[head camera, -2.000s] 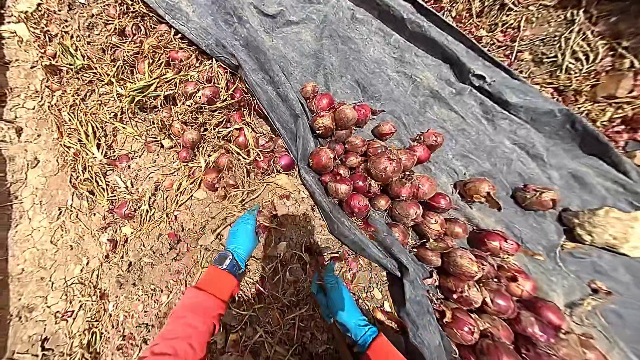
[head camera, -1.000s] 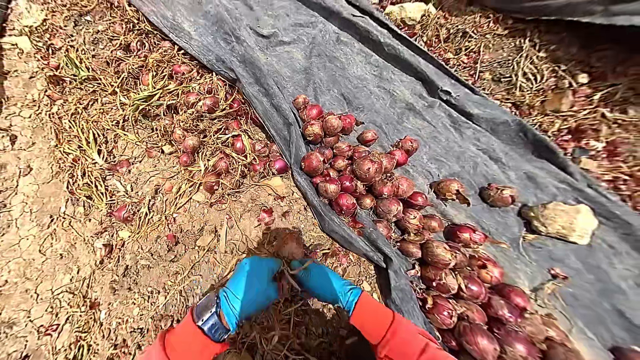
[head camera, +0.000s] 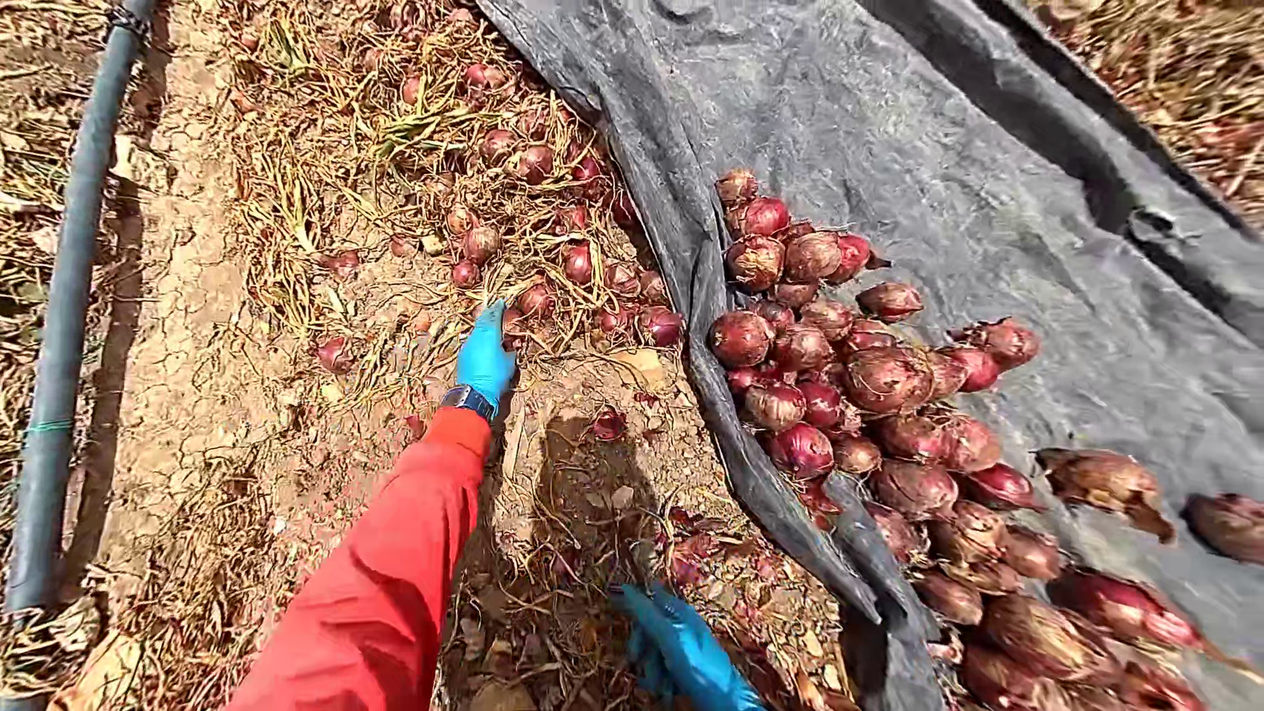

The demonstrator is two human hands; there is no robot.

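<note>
My left hand point(head camera: 486, 357), in a blue glove with a wristwatch behind it, reaches to the near edge of the red onions point(head camera: 536, 300) that lie among dry stalks on the soil. Its fingertips are beside an onion and partly hidden, so a grip cannot be made out. Low in the view, my right hand point(head camera: 681, 647), also gloved in blue, hovers over dry roots and skins with its fingers apart and nothing seen in it. To its right a heap of red onions point(head camera: 889, 380) rests on a grey fabric sheet point(head camera: 948, 197).
A dark hose point(head camera: 61, 346) runs along the left side over cracked soil. The sheet's folded edge point(head camera: 736, 454) lies between the soil and the heap. Two onions point(head camera: 1106, 484) lie apart at the right. Dry plant litter covers the ground at the top right.
My hands were together at an onion with dry roots one second ago; now they are apart. The left has moved forward to the onions on the soil.
</note>
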